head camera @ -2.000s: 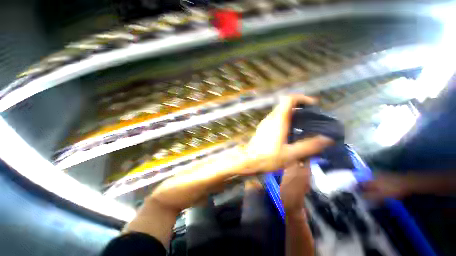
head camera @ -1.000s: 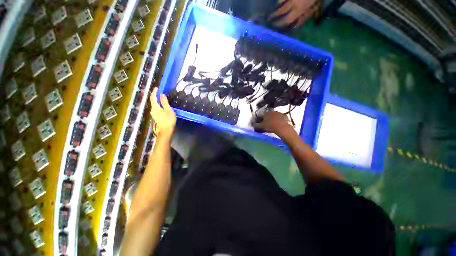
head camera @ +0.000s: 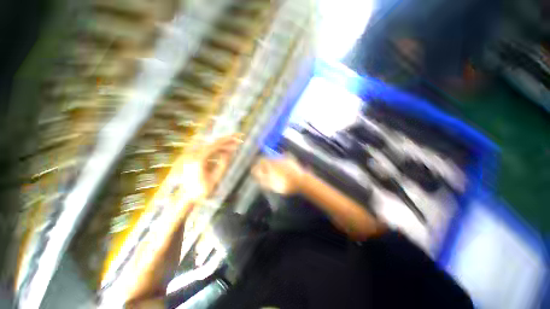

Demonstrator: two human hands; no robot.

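Note:
The frame is strongly blurred. My left hand (head camera: 211, 166) is over the front of the rack shelves, left of the bin; its fingers look curled, and I cannot tell whether it holds anything. My right hand (head camera: 276, 173) is near the left end of the blue bin (head camera: 437, 108); its grip is also unclear. Dark power adapters (head camera: 422, 128) and black cables (head camera: 386, 175) lie on white sheet inside the bin.
The rack's white shelf edge (head camera: 99, 154) runs diagonally on the left, with blurred pale sockets beside it. A second blue bin with a white bottom (head camera: 497, 256) is at lower right. Bright glare is at the top centre. Green floor (head camera: 518, 130) shows at right.
The view has turned toward the rack. My right hand has left the adapters inside the bin and moved left, near my left hand. My left hand has left the bin's rim for the shelf front.

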